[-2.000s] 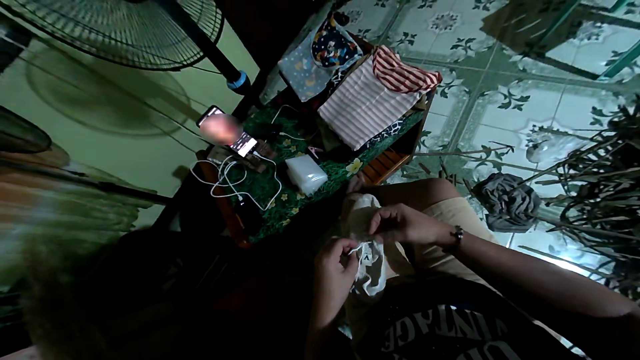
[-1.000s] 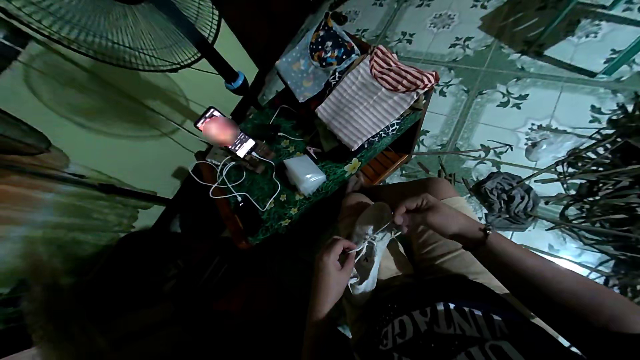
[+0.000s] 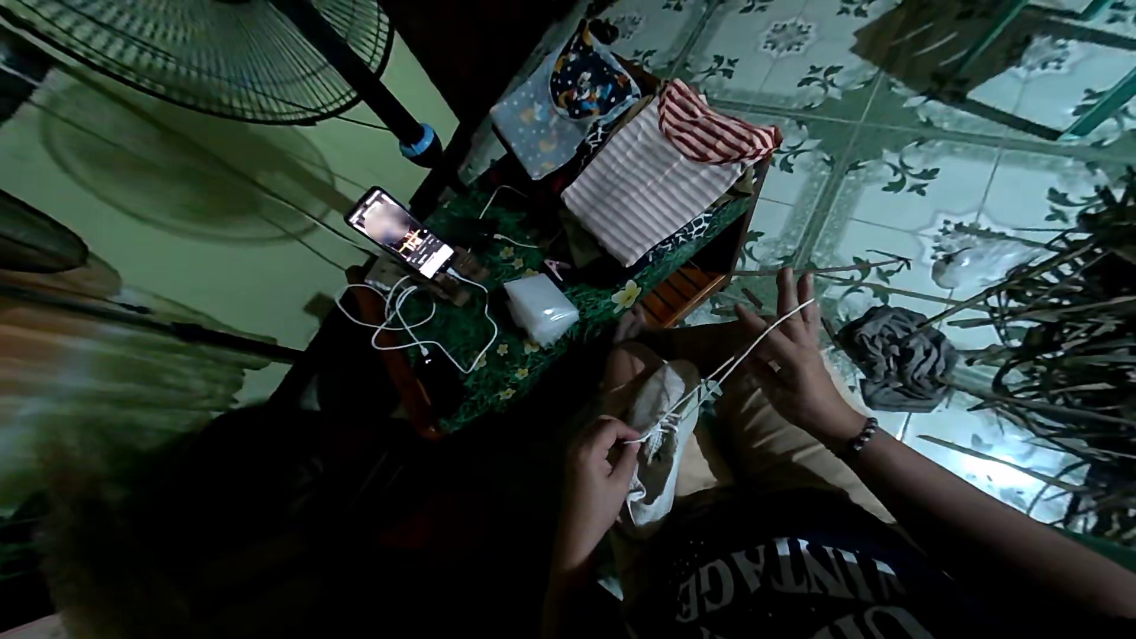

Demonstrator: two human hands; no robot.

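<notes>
A light canvas shoe [image 3: 661,435] rests on my lap, its white laces [image 3: 723,368] drawn up to the right. My left hand [image 3: 603,470] pinches lace near the shoe's eyelets between thumb and fingertips. Raised at the right, my right hand [image 3: 794,364] has its fingers spread, with the lace stretched in a taut line across them toward the shoe. A beaded bracelet [image 3: 863,435] circles the right wrist. Dim light hides how the lace runs through the eyelets.
Ahead, a green flowered cloth [image 3: 532,364] covers a low table bearing a lit phone [image 3: 399,232], a white cable [image 3: 399,324], a clear plastic-wrapped pack [image 3: 541,309] and folded clothes [image 3: 635,182]. A fan [image 3: 222,53] stands left; a grey cloth bundle [image 3: 896,355] and dry plant stalks [image 3: 1065,355] are right.
My right hand has moved away from the shoe, up and to the right, with its fingers spreading and the lace pulled out long. My left hand stays by the shoe.
</notes>
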